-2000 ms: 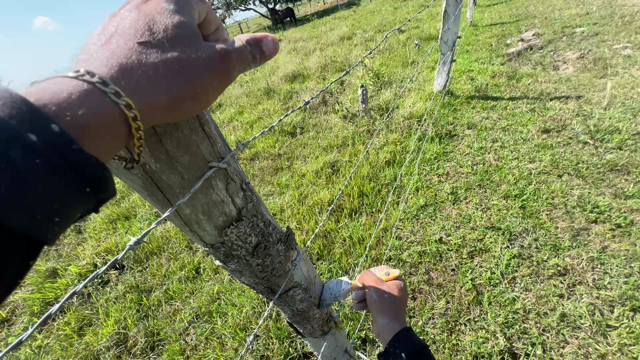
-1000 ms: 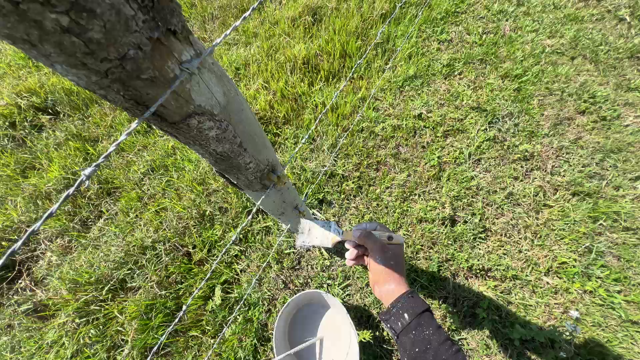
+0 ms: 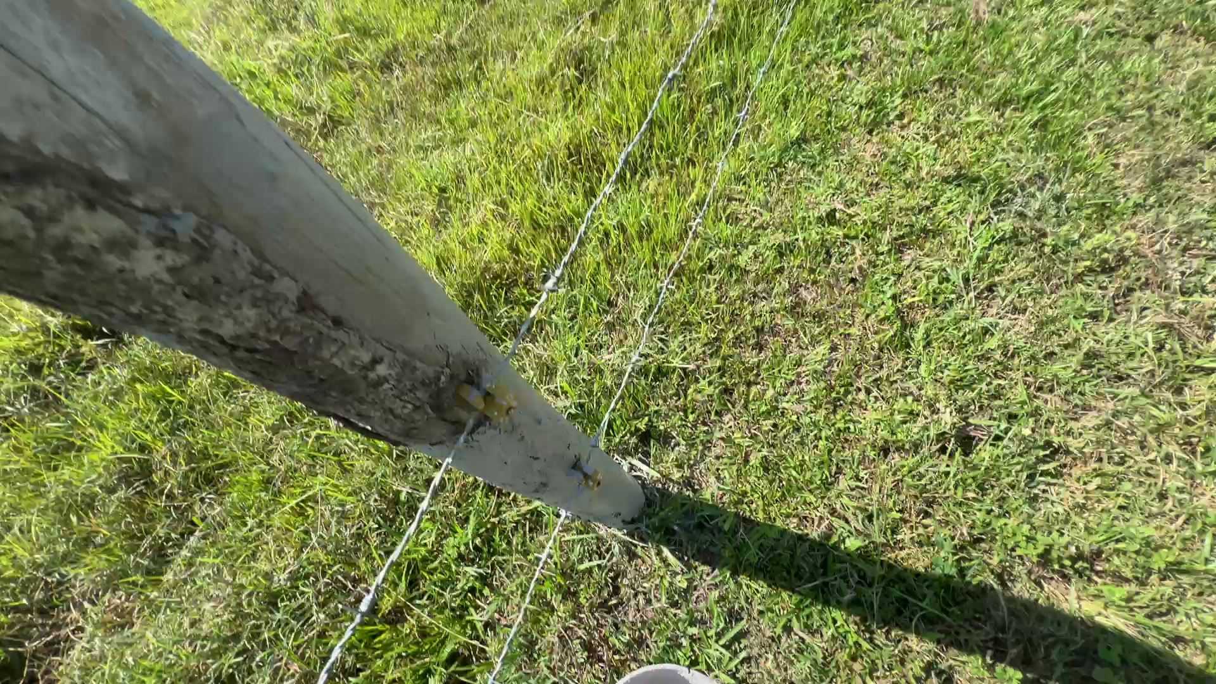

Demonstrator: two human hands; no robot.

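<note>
Neither of my hands shows in the head view, and no paintbrush is visible. A wooden fence post [image 3: 361, 275] slants from the upper left down to the grass near the middle. Its lower part and right face look whitish, while rough dark bark [image 3: 237, 304] covers its left side. Two barbed wires cross the post low down, the upper one [image 3: 617, 171] beside a yellowish patch [image 3: 489, 399] and the lower one [image 3: 689, 237] near a smaller one. Only the pale rim of a bucket [image 3: 668, 674] shows at the bottom edge.
Grass [image 3: 902, 332] surrounds the post, taller on the left and shorter on the right. The post's dark shadow [image 3: 855, 579] runs from its base to the lower right. Both barbed wires stretch from the top of the view to its bottom edge.
My right hand and the paintbrush, at the post's foot one second ago, have left the view. My left hand, over the post top two seconds ago, is also out of view. The view has shifted.
</note>
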